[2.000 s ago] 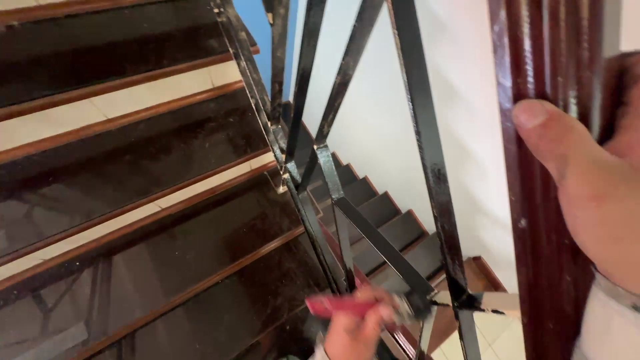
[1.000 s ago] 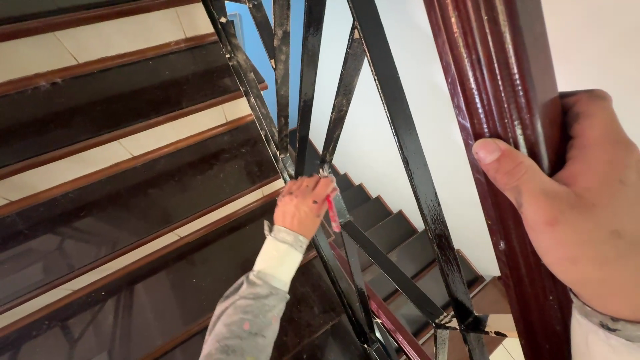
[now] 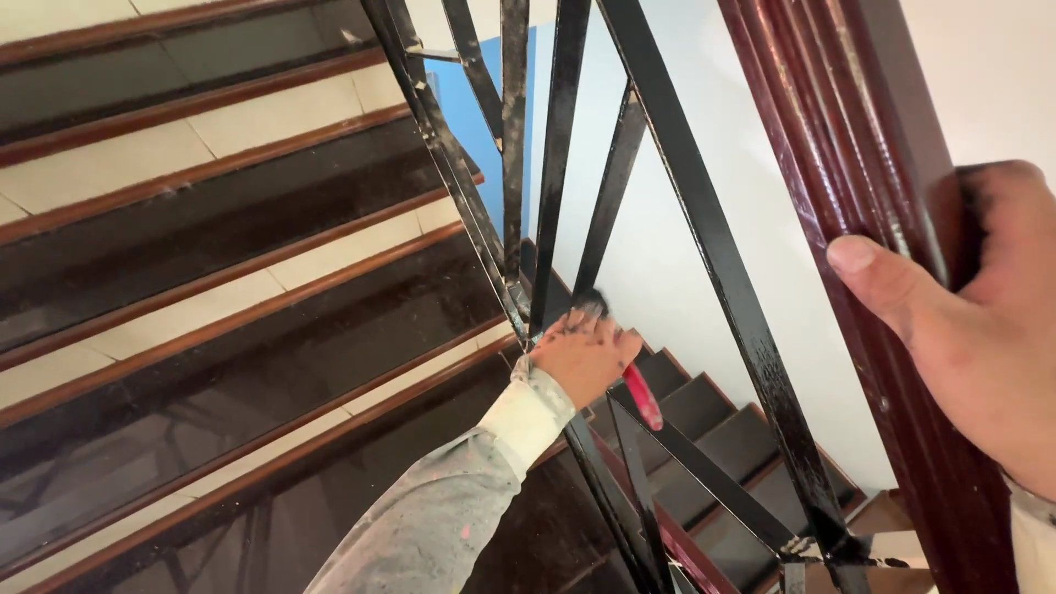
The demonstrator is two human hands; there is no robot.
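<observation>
My left hand (image 3: pixel 586 351), its fingers smudged with dark paint, is closed around a paintbrush with a red handle (image 3: pixel 642 398). The dark bristles point up against the lower end of a slanted black metal bar (image 3: pixel 610 181) of the stair railing, and the handle sticks out below the hand toward the right. My fingers hide the middle of the brush. At the right, my right hand (image 3: pixel 949 330) grips a glossy dark-red wooden handrail (image 3: pixel 858 206), thumb on the near side and fingers around the far side.
Dark stair treads with brown wooden edges (image 3: pixel 247 330) and cream tiled risers (image 3: pixel 239 124) fill the left. A lower flight (image 3: pixel 701 421) descends behind the bars. A white wall (image 3: pixel 685 272) stands beyond, with a blue surface (image 3: pixel 487 107) farther back.
My left hand and the brush have moved up from low on the railing to the slanted bar. My right hand has stayed on the handrail. The view has shifted.
</observation>
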